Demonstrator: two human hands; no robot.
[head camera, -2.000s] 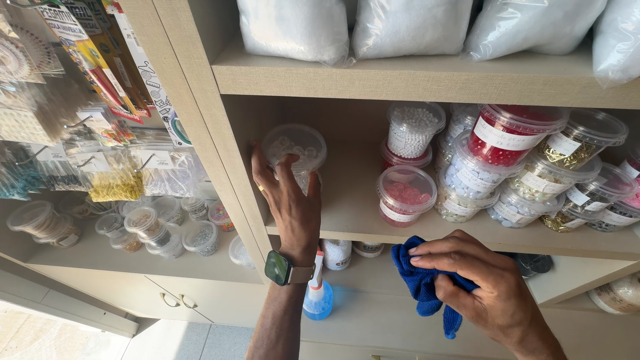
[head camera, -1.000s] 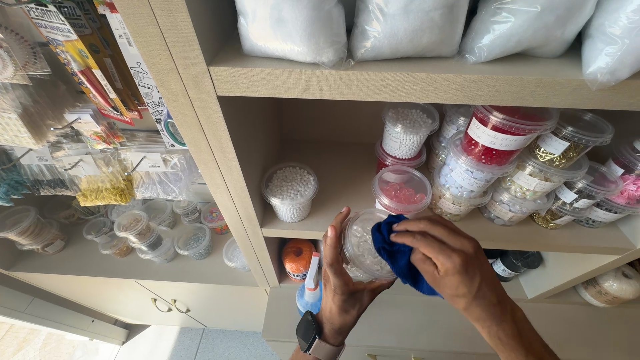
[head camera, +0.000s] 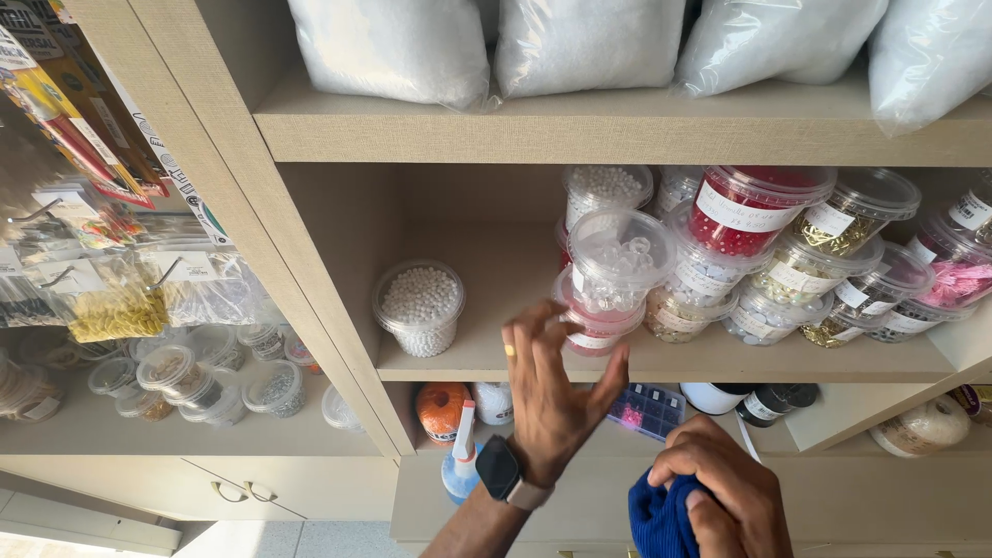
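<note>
My left hand (head camera: 546, 387), with a smartwatch (head camera: 500, 469) on the wrist, is empty, its fingers apart just below a clear plastic tub of transparent beads (head camera: 620, 263). That tub rests on a tub with pinkish-red contents (head camera: 595, 322) at the shelf's front. My right hand (head camera: 721, 480), lower right, grips a bunched blue cloth (head camera: 666, 515). A tub of white beads (head camera: 418, 306) stands alone to the left on the same shelf. Behind the stack is another tub of white beads (head camera: 604, 190).
Stacked bead tubs (head camera: 756, 209) fill the shelf's right side. Filled clear bags (head camera: 585, 46) lie on the shelf above. Below are a spray bottle (head camera: 463, 465), orange yarn (head camera: 442, 411) and a compartment box (head camera: 647, 411). Small tubs (head camera: 271, 387) and hanging packets (head camera: 116, 298) are at left.
The tub of transparent beads, in my left hand and against the cloth one second ago, now stands on the pinkish-red tub. My left hand has let go. The cloth has moved lower, away from it.
</note>
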